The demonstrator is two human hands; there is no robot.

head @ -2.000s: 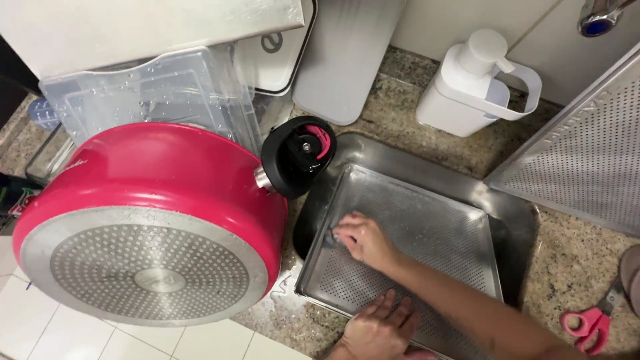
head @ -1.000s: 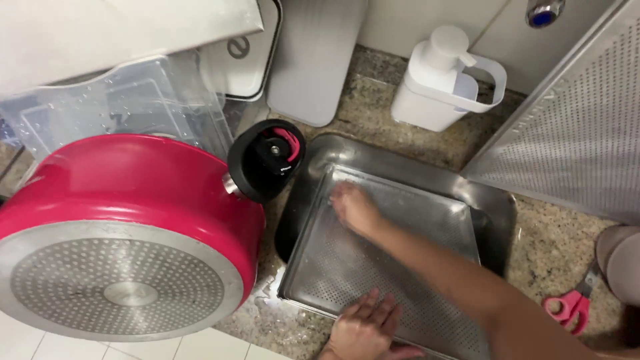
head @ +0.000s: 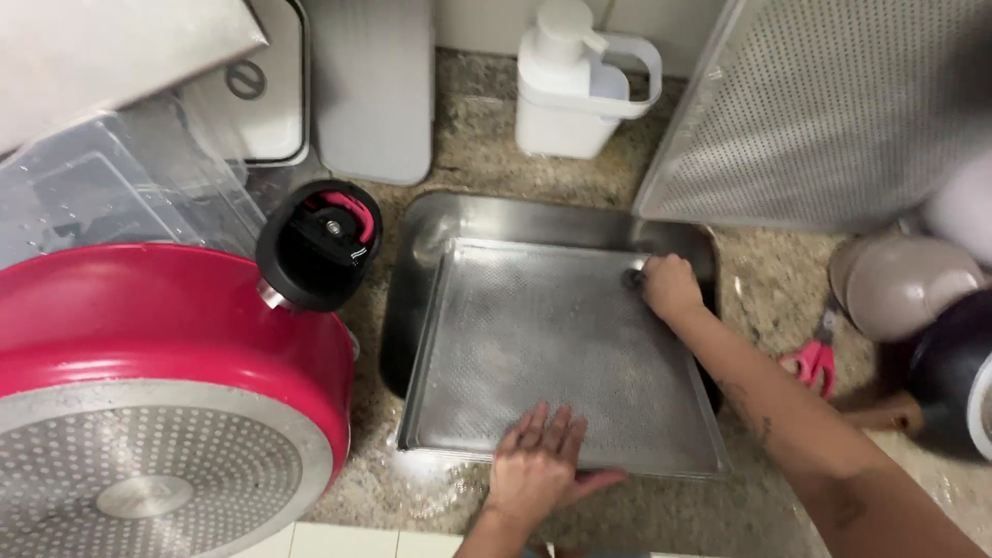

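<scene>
A perforated metal tray (head: 558, 349) lies tilted in the stainless steel sink (head: 535, 213), its near edge resting over the counter's front side. My left hand (head: 539, 461) lies flat with fingers apart on the tray's near edge. At the tray's far right corner, my right hand (head: 670, 287) is closed around a small dark scouring pad (head: 634, 277), mostly hidden by the fingers, and presses it to the surface.
A red pot (head: 178, 318) with a black handle stands on its side at left, before clear plastic containers (head: 85, 186). Behind the sink is a white soap dispenser (head: 566, 85). Another perforated tray (head: 806, 116) leans at right, above pink-handled scissors (head: 814, 363) and a wooden-handled pan (head: 949, 380).
My right hand has moved across the tray from its far left part to its far right corner. My left hand stays at the near edge. The view has shifted.
</scene>
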